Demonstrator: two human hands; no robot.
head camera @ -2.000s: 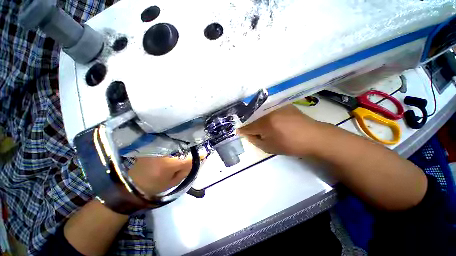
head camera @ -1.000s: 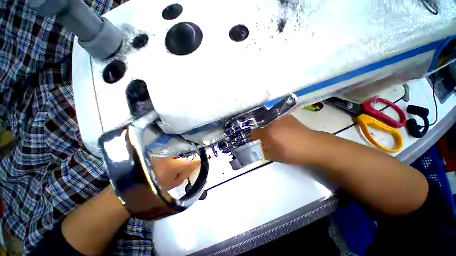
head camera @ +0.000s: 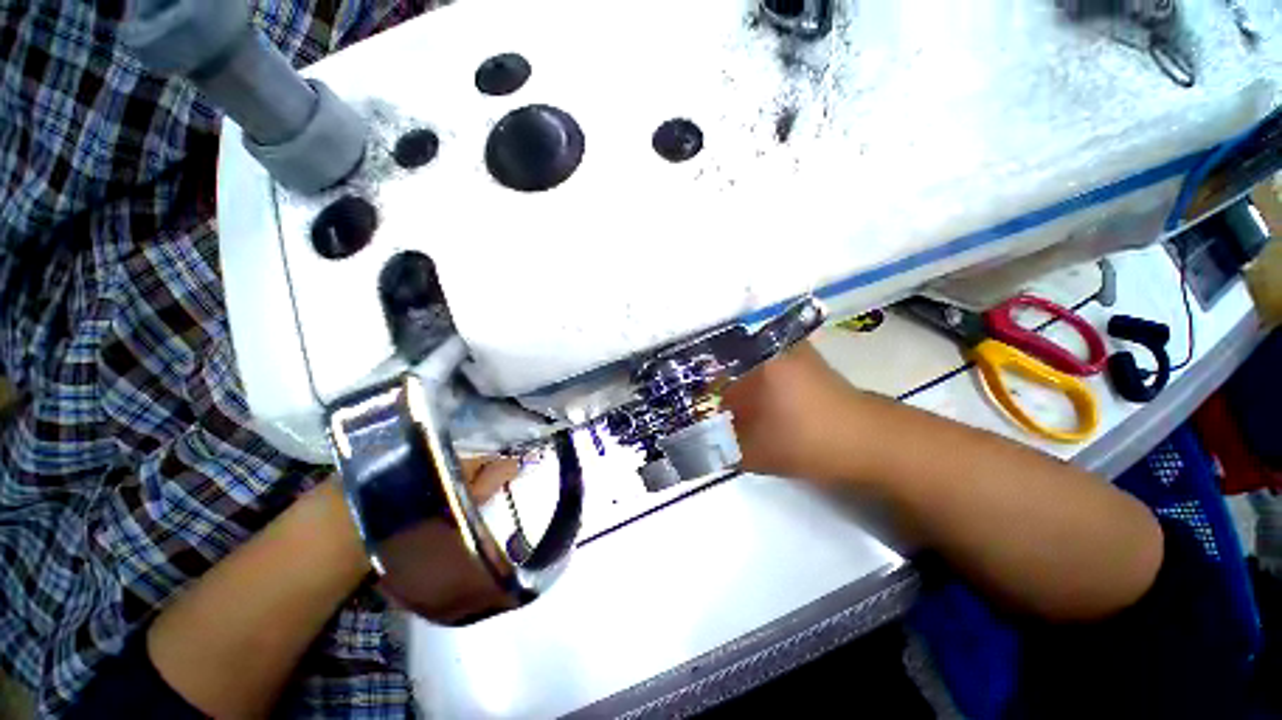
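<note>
Plaid fabric (head camera: 127, 338) in dark, white and blue checks lies crumpled on the left of the machine and down toward my lap. The white sewing machine head (head camera: 591, 253) covers the sewing area. My left hand (head camera: 485, 478) is mostly hidden behind the shiny curved guard (head camera: 422, 506); a few fingers show through its loop. My right hand (head camera: 766, 408) is beside the tension dial (head camera: 675, 401), its fingertips hidden under the head. I cannot see what either hand holds.
Scissors with red and yellow-orange handles (head camera: 1038, 391) lie on the bed at right, a black clip (head camera: 1139, 359) beside them. Small yellow-green snips (head camera: 860, 321) lie partly under the head. The table's grey edge (head camera: 759, 640) runs along the front.
The camera view has shifted, so the machine head sits lower and further right than two seconds ago. My left hand has drawn left behind the guard and shows less. My right hand stays by the dial.
</note>
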